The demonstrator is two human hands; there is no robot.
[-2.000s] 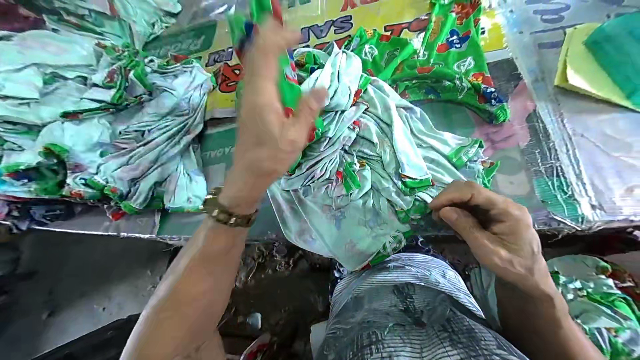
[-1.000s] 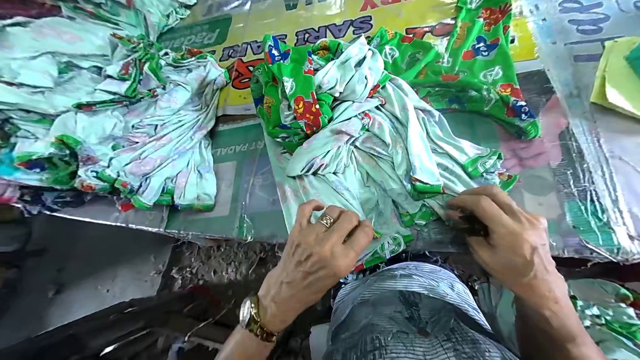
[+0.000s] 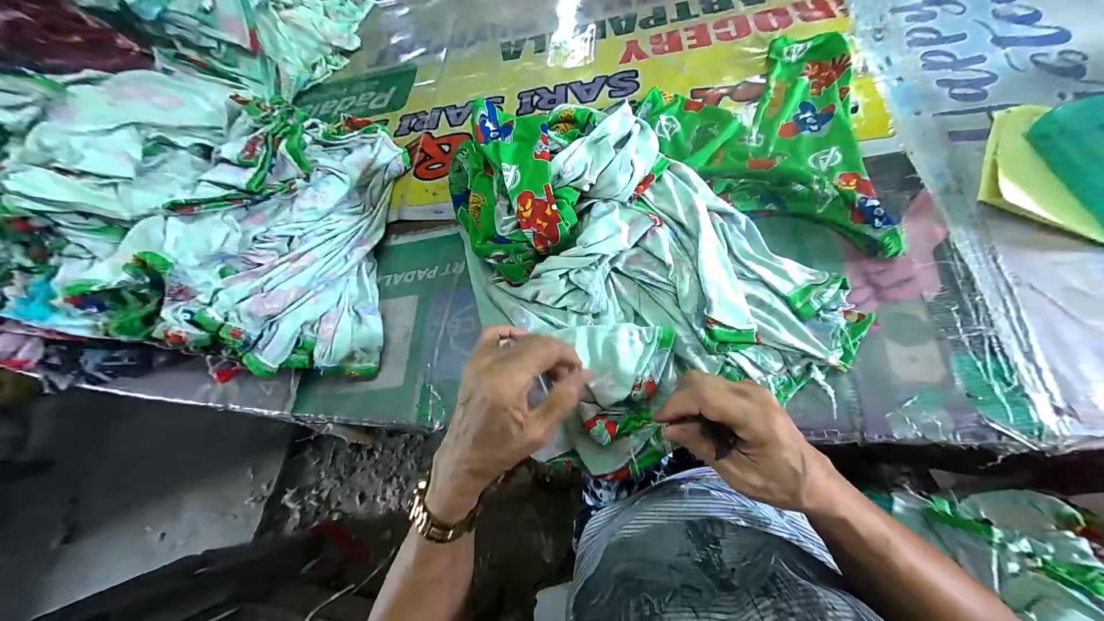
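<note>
A heap of green printed garments, with much of its pale fabric side showing, lies across the near table edge. My left hand, with a ring and a gold-coloured watch, pinches the pale cloth at the heap's near end between thumb and fingers. At the green hem just to the right is my right hand, its fingers curled around a small dark object that is mostly hidden; what it is, I cannot tell. A green printed cloth piece spreads out behind the heap.
A large pile of similar pale and green garments covers the table's left side. Yellow and green cloth pieces lie at the right. Printed sheeting covers the tabletop. More garments sit below the edge at lower right.
My left hand was raised over the heap, then came down to its near edge, and now pinches cloth slightly higher up. My right hand has stayed near the hem.
</note>
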